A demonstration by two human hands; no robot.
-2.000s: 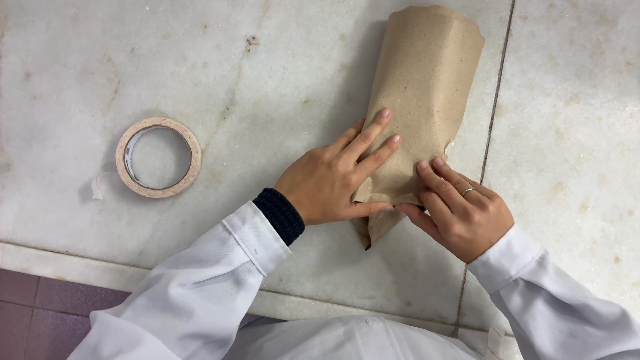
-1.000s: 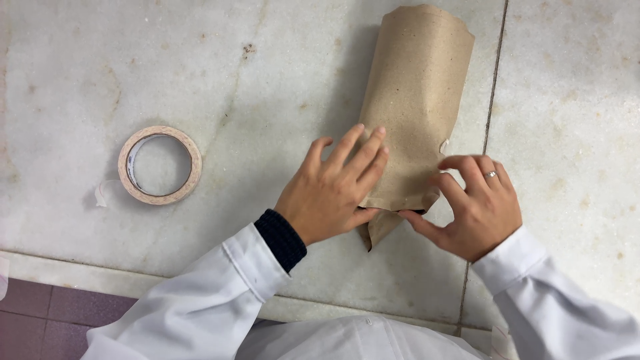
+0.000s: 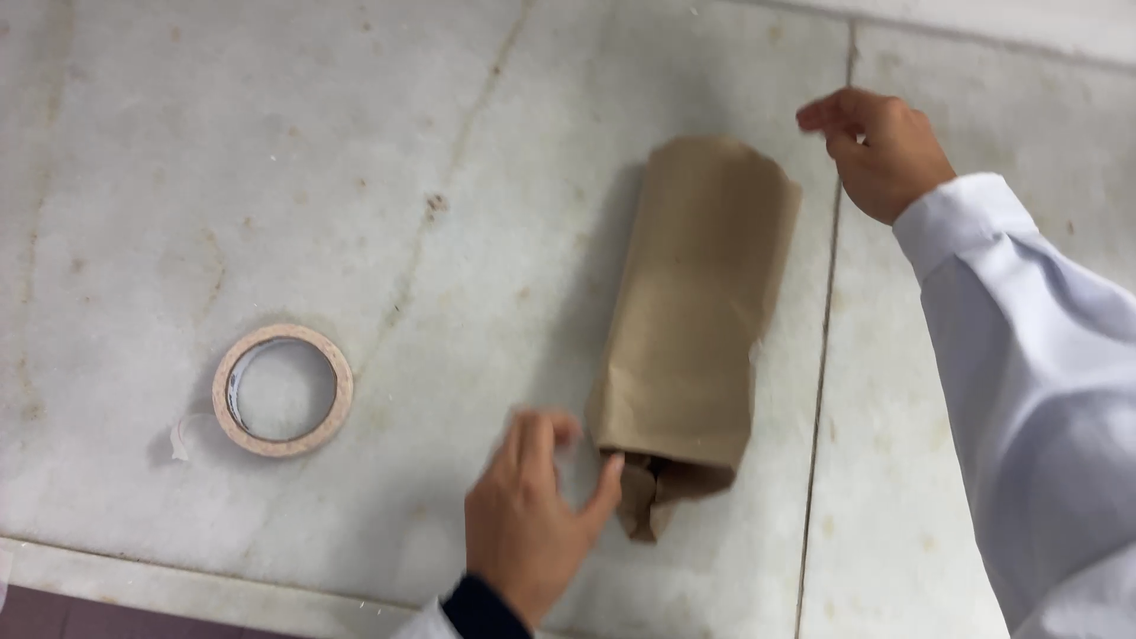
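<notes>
A brown kraft paper bag [image 3: 697, 302] lies on the stone worktop, its creased near end gaping a little, with a folded flap sticking out toward me. My left hand [image 3: 541, 515] is beside that near end, fingers apart, the thumb by the edge of the opening; whether it touches the paper is unclear. Up and to the right of the bag's far end, my right hand [image 3: 879, 146] is raised, blurred, with fingers bent and nothing seen in it. A roll of masking tape [image 3: 282, 390] lies flat to the left, its loose end sticking out at the left side.
The pale stained stone worktop [image 3: 426, 311] has a dark seam running down to the right of the bag. Its near edge [image 3: 177, 577] crosses the lower left, with purplish floor tiles below. A pale ledge or wall foot borders the top right.
My right hand has left the bag's near end and moved up and right. My left hand has drawn back from the top of the paper. The near end now gapes more. The view has shifted.
</notes>
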